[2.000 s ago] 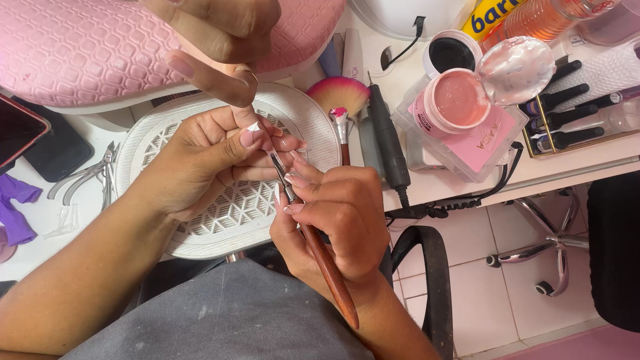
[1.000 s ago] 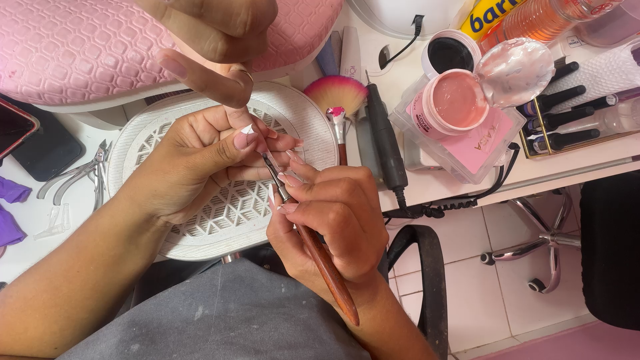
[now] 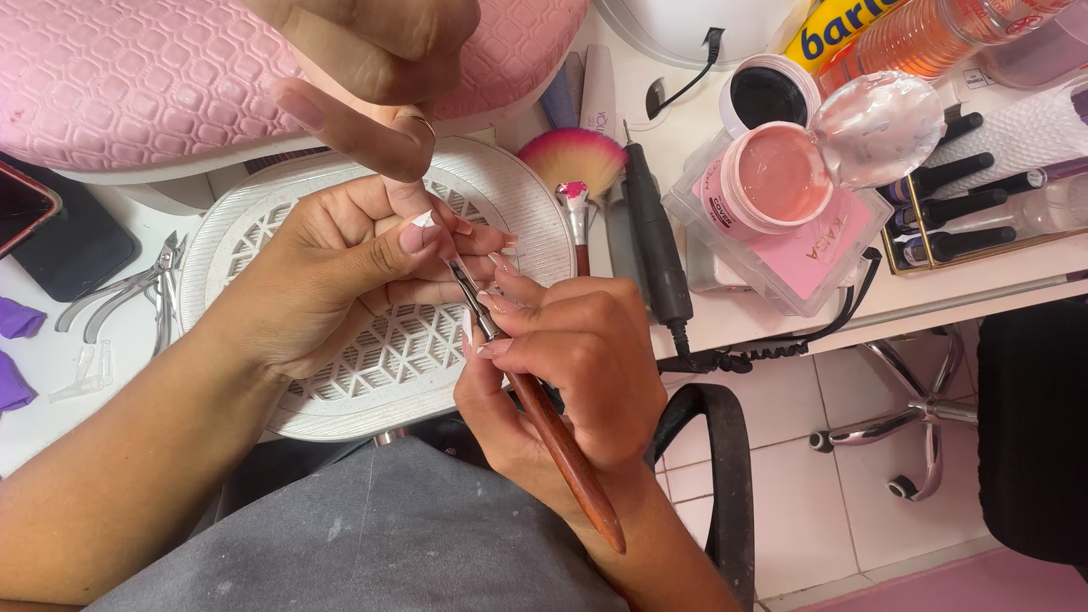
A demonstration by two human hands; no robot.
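Over a white vented dust collector [image 3: 382, 357], my left hand [image 3: 340, 263] grips a finger of another person's hand [image 3: 374, 76], which reaches in from the top with its other fingers folded. That finger carries a long nail extension, near my white-tipped thumbnail. My right hand [image 3: 569, 365] holds a nail brush with a reddish wooden handle [image 3: 565, 459] and a metal ferrule; its bristle tip meets the underside or side of the long nail, which cannot be told. An uncovered jar of pink gel [image 3: 784, 177] stands on a clear plastic case [image 3: 816, 263] to the right.
A pink padded armrest [image 3: 153, 85] lies at the top left. Cuticle nippers [image 3: 157, 280] and a dark phone [image 3: 68, 229] are at the left. Right of the collector lie a fan brush [image 3: 576, 161] and a corded nail drill [image 3: 654, 238]. Polish bottles [image 3: 952, 204] stand in a rack.
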